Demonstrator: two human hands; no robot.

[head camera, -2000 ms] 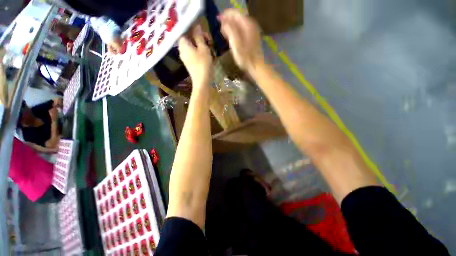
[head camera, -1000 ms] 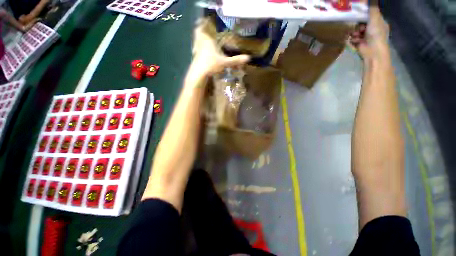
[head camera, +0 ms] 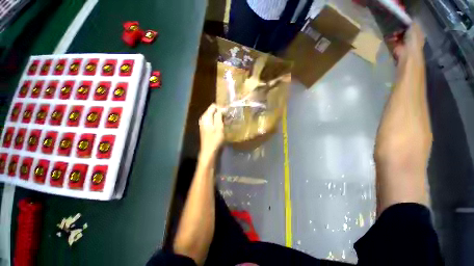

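My right hand (head camera: 408,44) is at the upper right, blurred, and grips a white foam tray (head camera: 394,9) with red bits showing, mostly cut off by the top edge. My left hand (head camera: 212,127) is at the near left edge of an open brown carton (head camera: 260,137); its fingers touch the carton or the film, and I cannot tell whether they grip. Shiny clear film (head camera: 244,98) lies crumpled in the carton. A full foam tray (head camera: 120,104) of red units with gold centres lies on the bench at left, with another tray edge under it.
Loose red units (head camera: 133,34) lie behind the tray, and one (head camera: 155,79) beside it. A row of red housings (head camera: 28,234) and cream pieces (head camera: 71,228) lie nearer me. Flattened cardboard (head camera: 322,44), a standing person (head camera: 265,10) and a red stool (head camera: 244,223) are beyond the bench.
The held tray has moved up and right, uncovering the carton and the person behind it. My left hand has come down from beneath the tray to the carton's edge. The view has shifted.
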